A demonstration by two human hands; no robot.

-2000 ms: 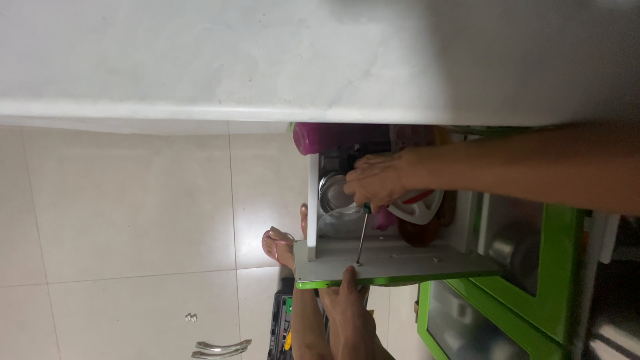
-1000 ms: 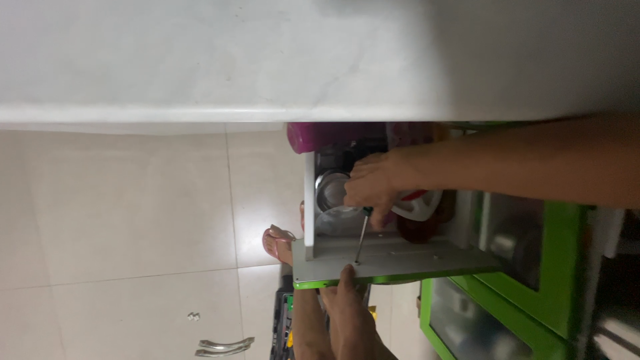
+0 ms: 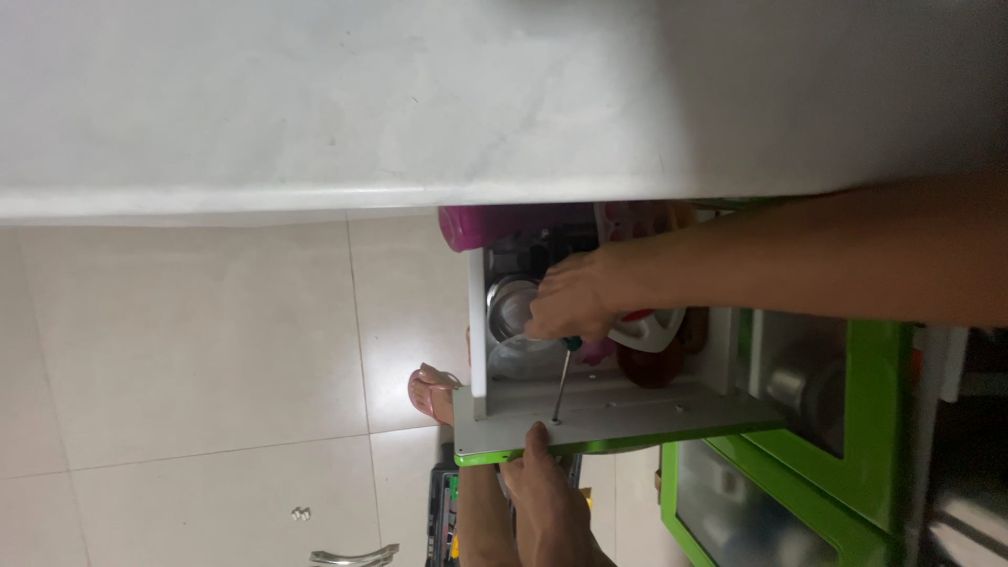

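Observation:
A screwdriver (image 3: 563,386) with a dark green handle is gripped in one hand, which reaches in from the right over an open drawer; I take this as my right hand (image 3: 579,295). The screwdriver's tip meets a screw (image 3: 555,422) on the inner face of the green-edged drawer front (image 3: 622,421). From the other side, my left hand (image 3: 543,480) holds that front, its thumb on the edge close to the tip; its other fingers are partly hidden. Inside the drawer are a round metal strainer or bowl (image 3: 512,309), a white plastic item (image 3: 650,335) and a reddish round container (image 3: 650,367).
A pale countertop (image 3: 331,102) edges the drawer. A magenta container (image 3: 465,227) sticks out by the drawer's side. On the tiled floor lie a metal handle (image 3: 354,557) and small white pieces (image 3: 301,513). An open toolbox (image 3: 441,504), a sandalled foot (image 3: 431,394) and green-framed cabinet doors (image 3: 874,425) are near.

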